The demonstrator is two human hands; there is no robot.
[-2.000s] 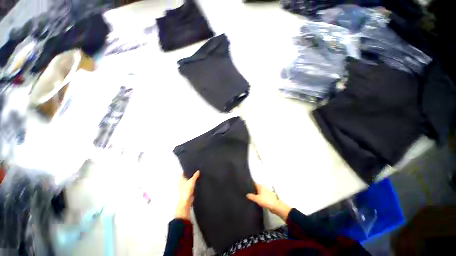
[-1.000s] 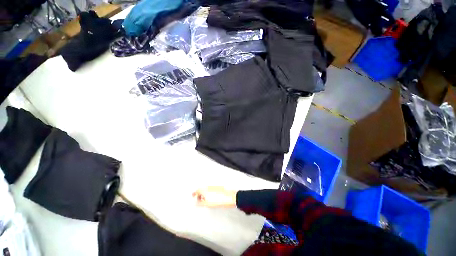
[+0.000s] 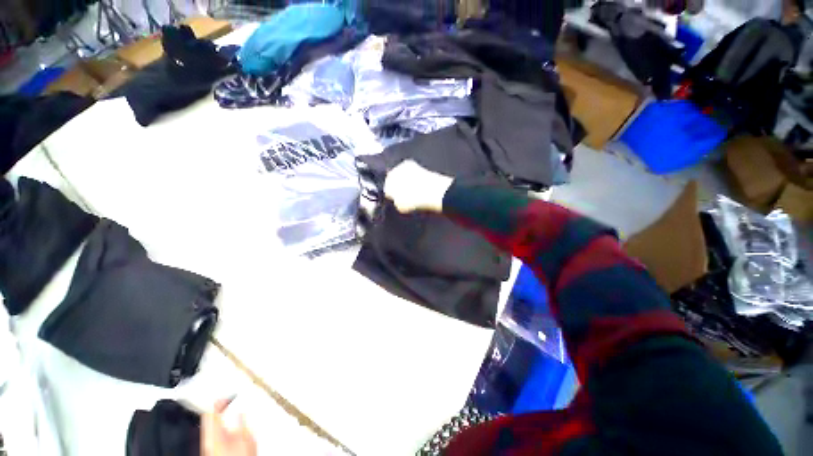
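A dark garment (image 3: pixel 437 254) lies on the pile at the right side of the table. My right hand (image 3: pixel 417 187) is closed on its left edge, which is turned up beside the fingers. My left hand (image 3: pixel 228 433) is blurred and cut off by the bottom edge. It is at the right side of a folded dark garment (image 3: pixel 165 431); its grip cannot be made out. Another folded dark garment (image 3: pixel 125 303) lies further up at left, with one more dark garment (image 3: pixel 40 236) beyond it.
Printed clear bags with garments (image 3: pixel 312 183) lie left of the pile. A teal garment (image 3: pixel 290 37) and more dark cloth lie at the table's (image 3: pixel 294 334) far side. Blue bins (image 3: pixel 673 135), brown cartons (image 3: pixel 669 236) and plastic-wrapped goods (image 3: pixel 762 258) are on the floor at right.
My right hand has moved up from the bare table to the pile and taken hold of a dark garment's edge. My left hand has come into view at the bottom.
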